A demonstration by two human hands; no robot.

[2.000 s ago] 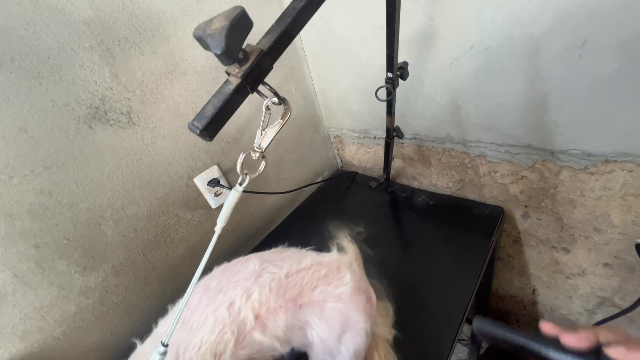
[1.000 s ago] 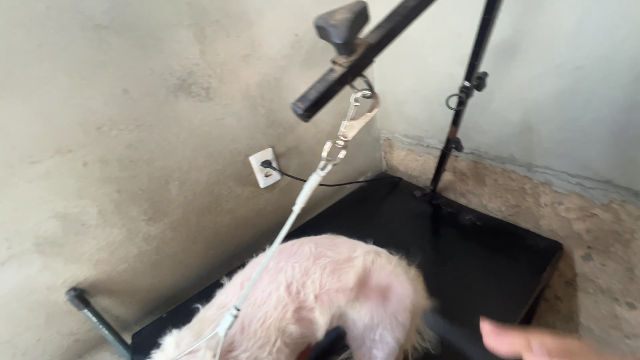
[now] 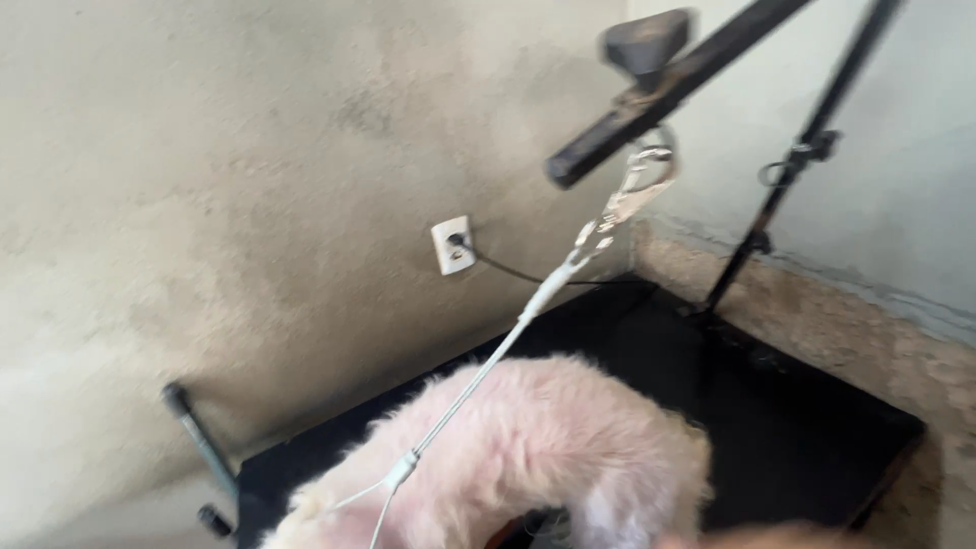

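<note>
A dog with short white fur and pink skin (image 3: 526, 442) stands curved on a black grooming table (image 3: 801, 427); its head is out of view. A thin white grooming loop with a slider (image 3: 400, 470) runs from the dog up to a metal snap hook (image 3: 637, 191) on the black overhead arm (image 3: 679, 80). At the bottom right edge, only a blurred strip of a hand (image 3: 770, 538) shows, close to the dog's rear; it looks like my right hand, and whether it holds anything is hidden. My left hand is out of view.
A black upright post (image 3: 793, 168) with clamps rises from the table's far corner. A cable runs from a white wall socket (image 3: 453, 245) to behind the table. A grey tube with a black end (image 3: 202, 438) stands at the table's left end. Walls border the table.
The view has swung left and down, so more of the dog shows. The hand seen at lower right, near a dark object two seconds ago, is now mostly below the frame.
</note>
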